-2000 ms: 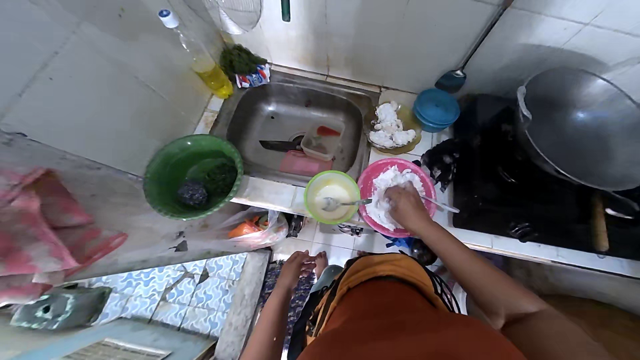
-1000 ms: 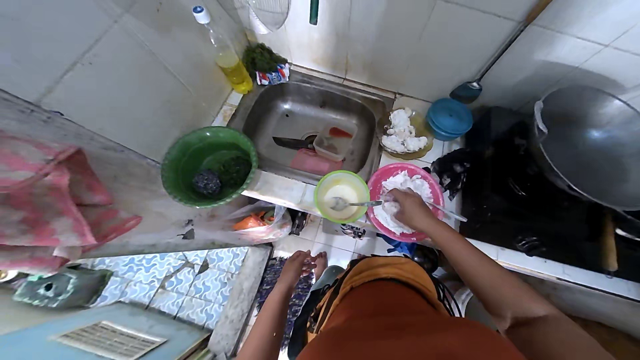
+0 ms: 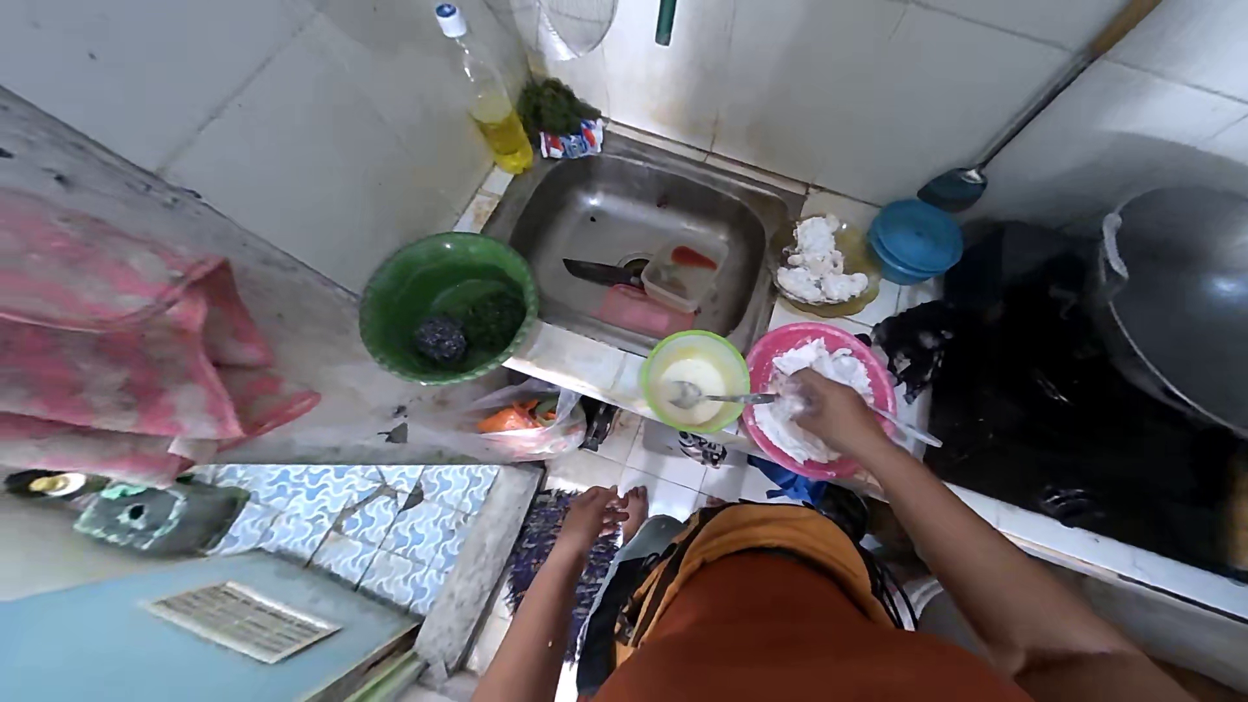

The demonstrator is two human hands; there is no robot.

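My right hand point(image 3: 829, 408) is down in the white flour point(image 3: 795, 434) of a pink bowl point(image 3: 882, 390); its fingertips are hidden, so whether it grips anything cannot be told. A metal spoon point(image 3: 687, 394) lies across a green-rimmed bowl point(image 3: 738, 356) of pale batter, its handle reaching toward that hand. Another utensil's handle point(image 3: 909, 427) sticks out over the pink bowl's right side. My left hand point(image 3: 592, 517) hangs below the counter edge with fingers loosely bent, holding nothing. White-coated pieces point(image 3: 821, 263) lie on a plate point(image 3: 860, 255) behind the pink bowl.
The steel sink point(image 3: 556, 219) holds a knife point(image 3: 600, 273), a plastic container point(image 3: 687, 278) and a pink item point(image 3: 643, 312). A green basin point(image 3: 390, 341) is at left, an oil bottle point(image 3: 502, 127) behind. Blue bowls point(image 3: 916, 239) stand near the black stove point(image 3: 1014, 429), which bears a large wok point(image 3: 1194, 292).
My right hand stays at the flour in the pink bowl. My left hand remains low beside my body. The view has shifted a little.
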